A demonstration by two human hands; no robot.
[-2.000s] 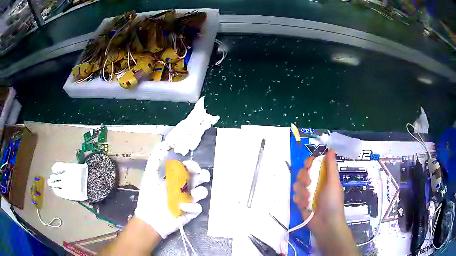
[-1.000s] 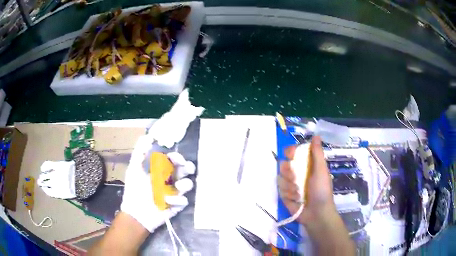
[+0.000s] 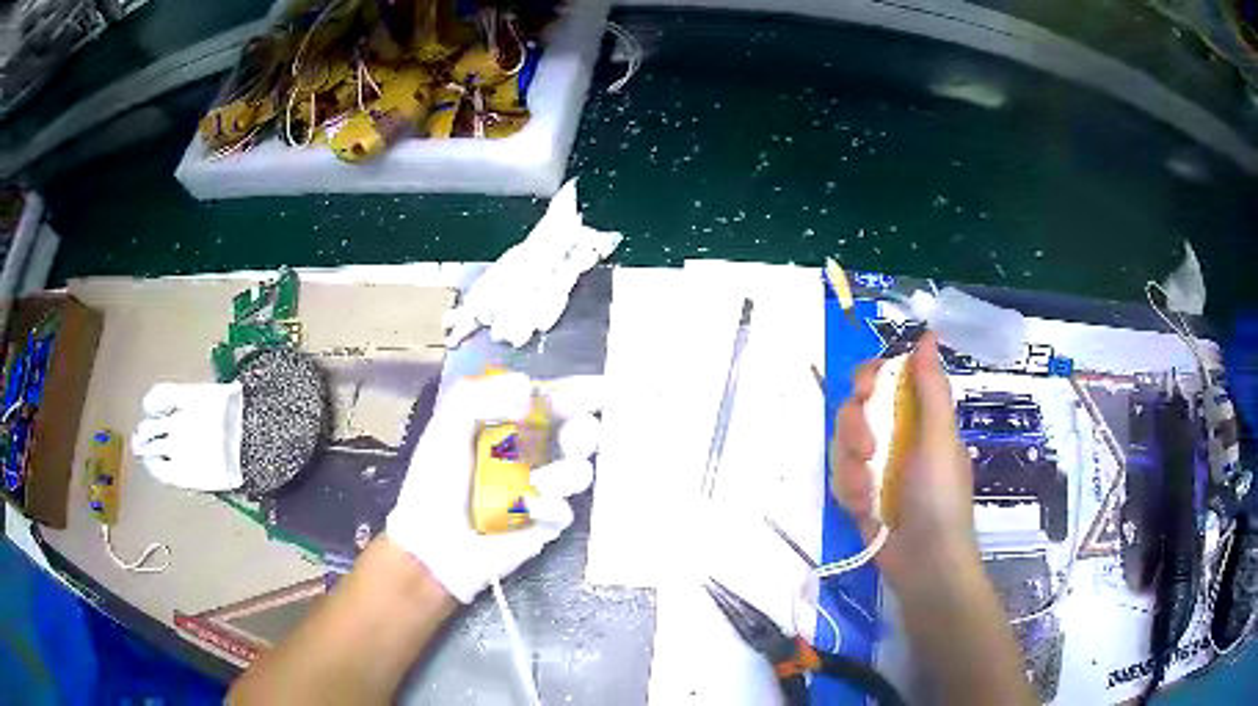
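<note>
My left hand point(image 3: 483, 483), in a white glove, holds a yellow wrapped unit point(image 3: 505, 476) with dark red and blue spots; its white cord hangs down. My bare right hand point(image 3: 922, 462) holds a second unit, white on one side and yellow on the other point(image 3: 901, 430), with a white cord looping below. Long-nose pliers point(image 3: 773, 643) with orange-and-black handles lie between the hands at the front edge. A thin grey metal tool point(image 3: 727, 400) lies on a white sheet point(image 3: 649, 455).
A white foam tray point(image 3: 373, 177) full of yellow units stands at the back left. Left lie a spare glove point(image 3: 193, 436), speckled round pad point(image 3: 283, 421), green boards point(image 3: 260, 324), another yellow unit point(image 3: 104, 476) and an open box point(image 3: 62, 414). A crumpled white cloth or glove point(image 3: 531, 283) lies behind my left hand.
My left thumb and fingers have shifted over the yellow unit, and more of its red and blue spots show. The right hand keeps its unit. The view has tilted down, showing more of the pliers.
</note>
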